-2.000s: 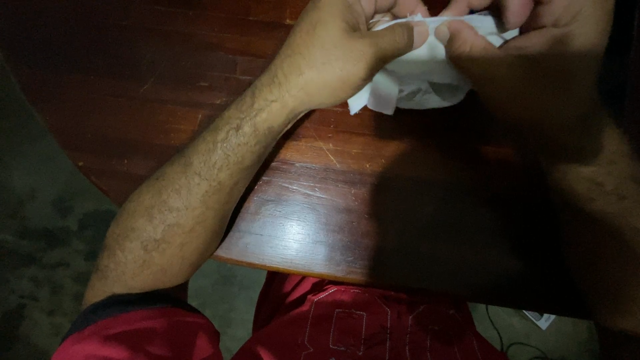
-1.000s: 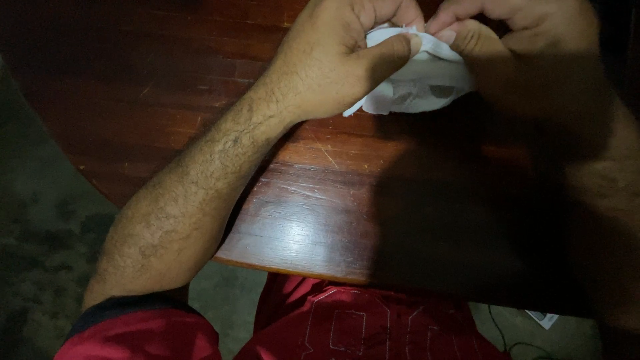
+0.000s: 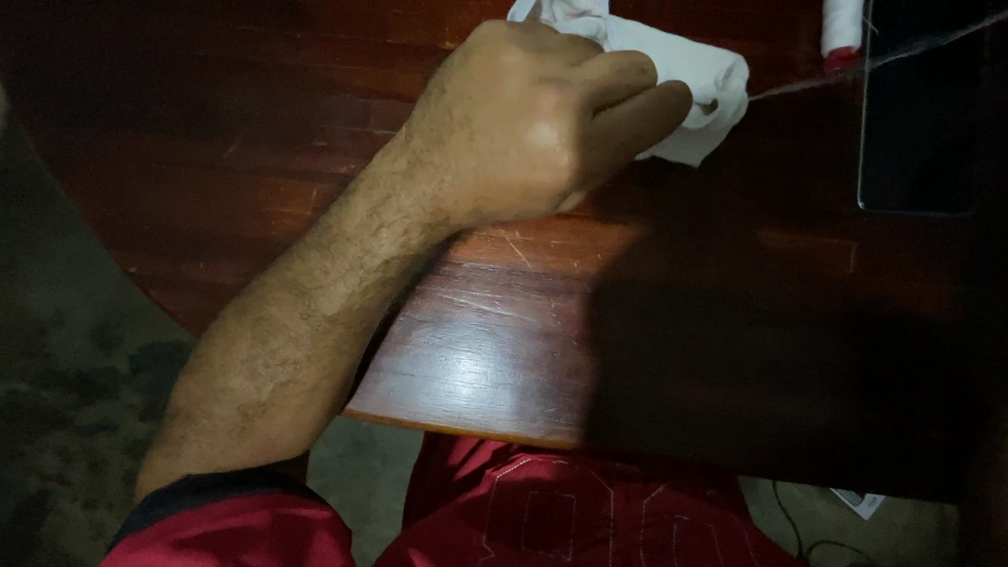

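My left hand is closed on a piece of white cloth near the top middle of the view, with its back turned up. Folds of the cloth show above the knuckles and to the right of the fingers, and a small dark gap shows in its right part. From the cloth's right end a thin pale thread runs taut, up and out of view at the right edge. My right hand is not in the frame.
A white thread spool with a red end stands or lies at the top right, beside a dark phone-like slab. Below is the brown wooden table's edge. A cable and a printed paper lie on the floor.
My right hand was at the cloth with my left and is now out of view. The cloth has turned in my left hand, and a thread now stretches from it to the right.
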